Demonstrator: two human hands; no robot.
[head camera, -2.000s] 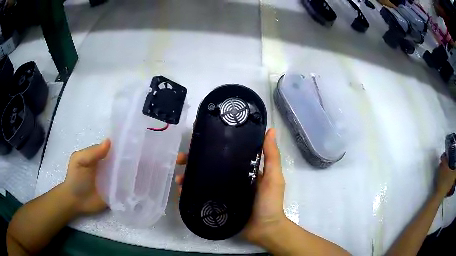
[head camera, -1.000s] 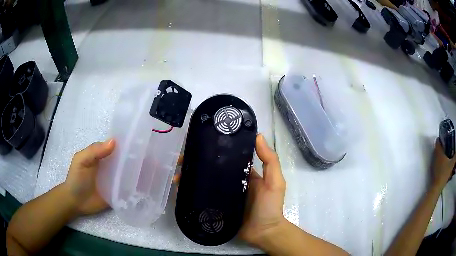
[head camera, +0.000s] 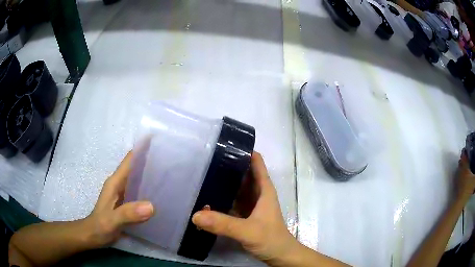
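Note:
My left hand (head camera: 117, 208) holds the frosted translucent tank (head camera: 174, 161) from its left side, thumb on the near wall. My right hand (head camera: 255, 219) holds the black base housing (head camera: 221, 169) from the right, thumb on its side wall. The two parts are turned on their sides and meet along the tank's right edge, tilted to the right at the top. I cannot tell if they are fully seated. The fan, its wire and the round grilles are hidden.
A joined unit (head camera: 333, 130) lies right of my hands. Black cup-like housings (head camera: 28, 125) stand at the far left beside a green post (head camera: 70, 41). Black parts (head camera: 341, 13) lie at the far right. Another person's hand (head camera: 466, 174) holds a dark part at the right edge.
The tank and base were side by side with the fan and grilles showing. Both are now turned on their sides and brought together. Both thumbs have moved onto the near walls.

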